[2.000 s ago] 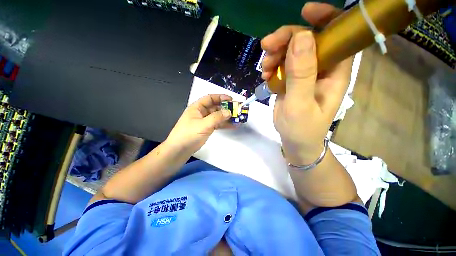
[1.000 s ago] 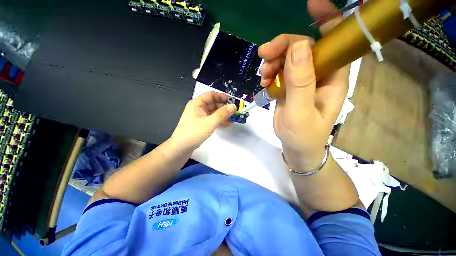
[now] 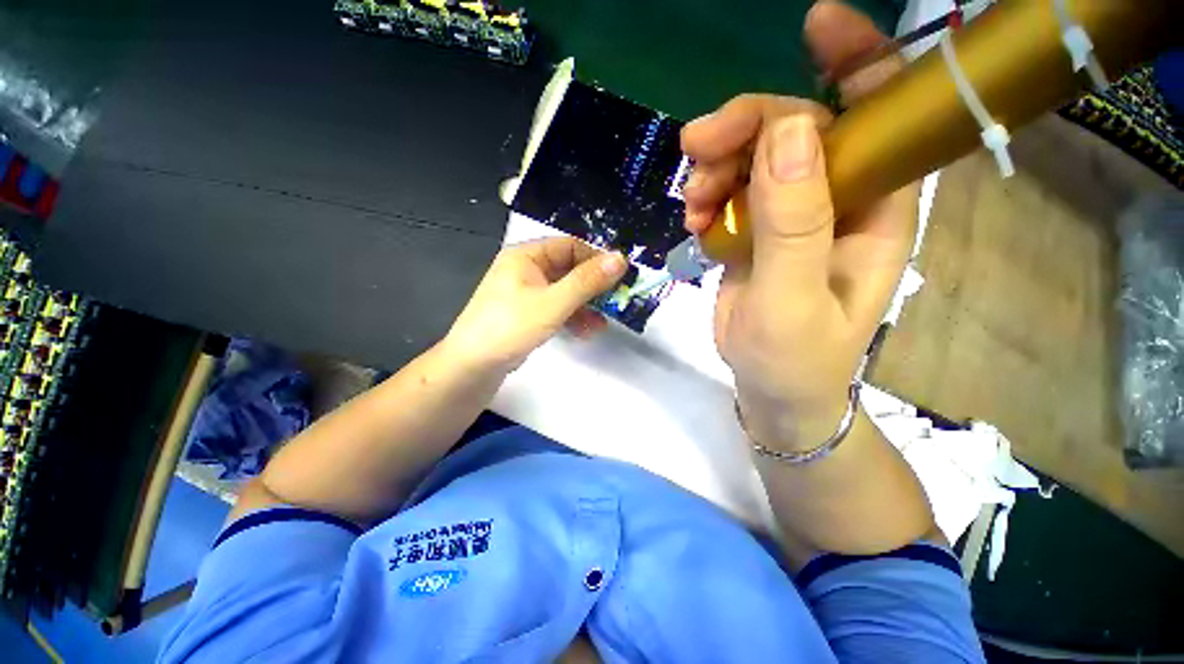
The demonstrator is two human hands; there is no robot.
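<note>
My left hand (image 3: pixel 526 298) holds a small circuit board (image 3: pixel 632 306) by its edge between thumb and fingers, above the white paper (image 3: pixel 610 402). The board looks tilted and its face is partly hidden by the fingertips. My right hand (image 3: pixel 805 260) is wrapped around the gold-brown dispensing gun (image 3: pixel 922 117), which has white cable ties around it. The gun's pale nozzle (image 3: pixel 675 267) points down-left at the board; its tip is at or very near the board, and contact cannot be told.
A black sheet (image 3: pixel 299 169) lies to the left, a glossy black printed sheet (image 3: pixel 597 162) ahead. Rows of boards stand at the far edge (image 3: pixel 435 23) and far left (image 3: pixel 33 363). Crumpled white strips (image 3: pixel 954 461) and a brown board (image 3: pixel 1000 285) with a plastic bag (image 3: pixel 1153 324) are at the right.
The board has turned in my left fingers, so its yellow block shows less. The thumb has shifted slightly up and right. The gun has moved only slightly.
</note>
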